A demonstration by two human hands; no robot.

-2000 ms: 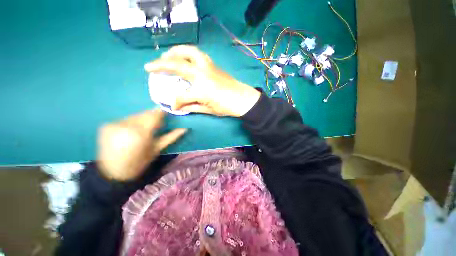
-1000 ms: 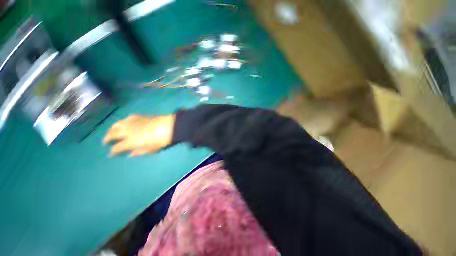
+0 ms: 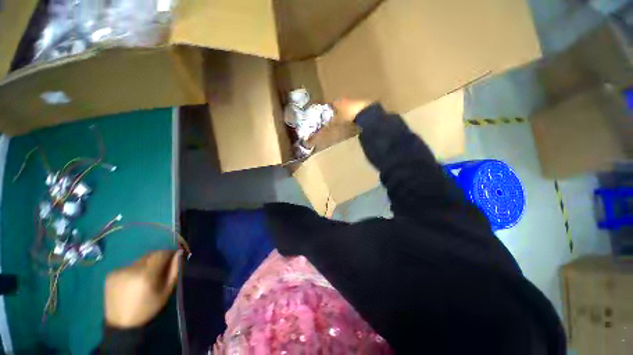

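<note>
White plastic parts (image 3: 305, 118) lie in a heap inside an open cardboard carton (image 3: 246, 104) beside the bench. My right hand (image 3: 350, 109) is inside the carton at the right side of the heap. It is small and blurred, and whether it grips a part cannot be told. My left hand (image 3: 141, 288) is over the bench's near edge, blurred, its fingers partly hidden. Small wired components (image 3: 66, 208) lie tangled on the green bench mat (image 3: 142, 152). Thin leads reach the bench edge just above my left hand.
Another carton (image 3: 125, 73) at the upper left holds clear plastic bags (image 3: 104, 24). A blue roll (image 3: 494, 194) stands on the floor at right. Closed cartons (image 3: 600, 298) are at the far right. Yellow-black tape marks the floor. The open carton's flaps spread outward.
The view has swung right, from the bench to the cartons. My right hand has moved off the bench into the open carton. My left hand is back in view; the round white housing is out of view.
</note>
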